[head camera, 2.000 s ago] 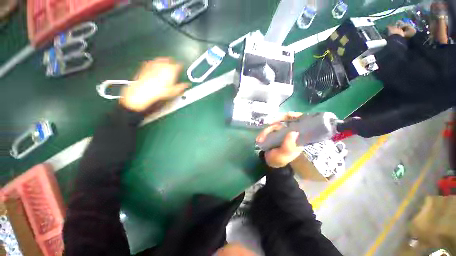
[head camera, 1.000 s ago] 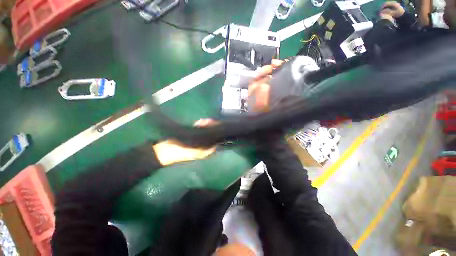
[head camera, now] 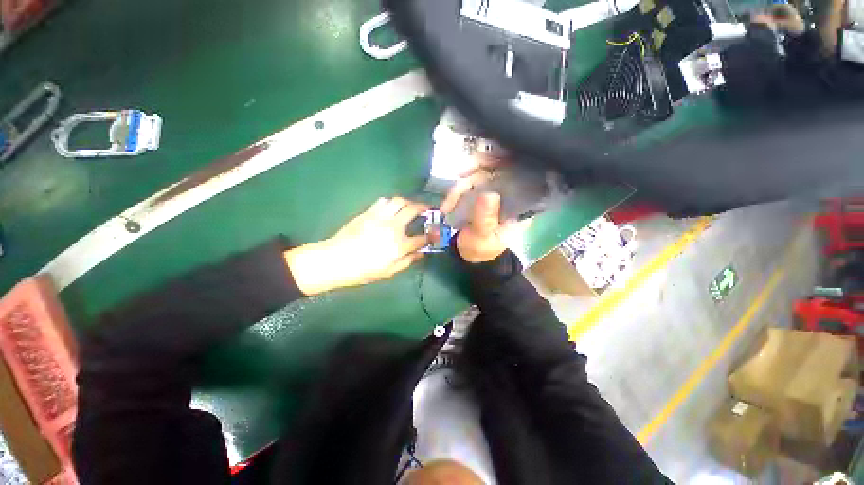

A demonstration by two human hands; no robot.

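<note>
My left hand holds the blue-and-white end block of a workpiece near the bench's front edge; the rest of that workpiece is hidden by the hand. My right hand is just right of the block, fingers curled around the electric screwdriver, which is blurred and partly covered by the cord. The bit's tip cannot be made out. The thick dark cord sweeps blurred across the view. The black-and-silver screw feeder stands behind my right hand, its light front tray beside my fingers.
Loop-shaped workpieces lie at the left and behind the worn white strip. A salmon-red crate is at lower left. A fan and a neighbour's hand are at right. A carton of loops stands below the bench edge.
My left hand has come from the far left loops to beside my right hand, with a block under its fingers. The screwdriver has moved down toward it. The view has shifted.
</note>
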